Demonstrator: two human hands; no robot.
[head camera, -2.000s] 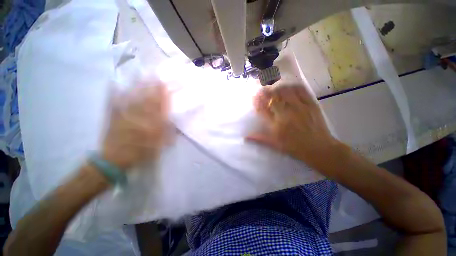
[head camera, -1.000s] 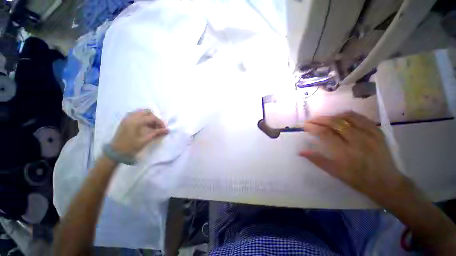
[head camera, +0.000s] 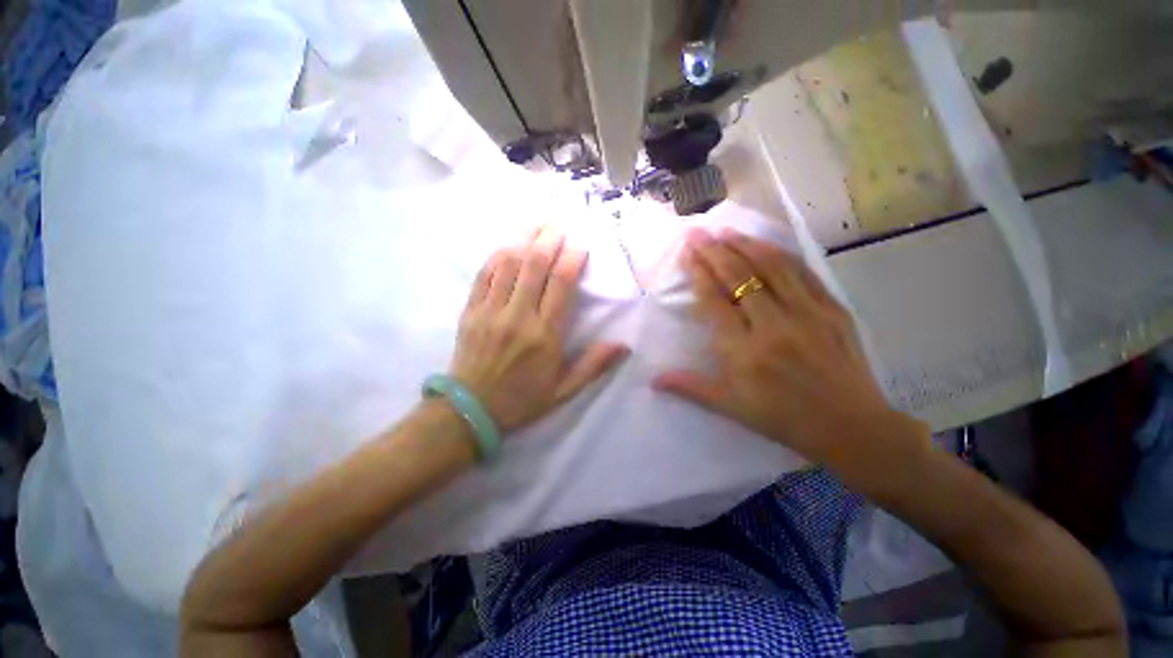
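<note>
A white fabric panel (head camera: 257, 334) covers the table left of and in front of the sewing machine (head camera: 515, 64). Its edge reaches under the presser foot and needle (head camera: 615, 193), where the light is very bright. My left hand (head camera: 521, 328) lies flat on the cloth, left of and below the needle, fingers spread, with a green bangle on the wrist. My right hand (head camera: 772, 334), with a gold ring, presses on the cloth right of and below the needle. A crease or seam line runs in the cloth between my hands.
A white tape strip (head camera: 997, 193) lies across the machine bed and table at the right, over the front edge. A yellowed patch (head camera: 875, 129) is on the bed. Blue and white cloth (head camera: 26, 257) is heaped at the left edge.
The fabric, off the needle area and pinched by my left hand a second ago, now lies under the needle area. Both hands are flat on it, closer together. The view has shifted back left.
</note>
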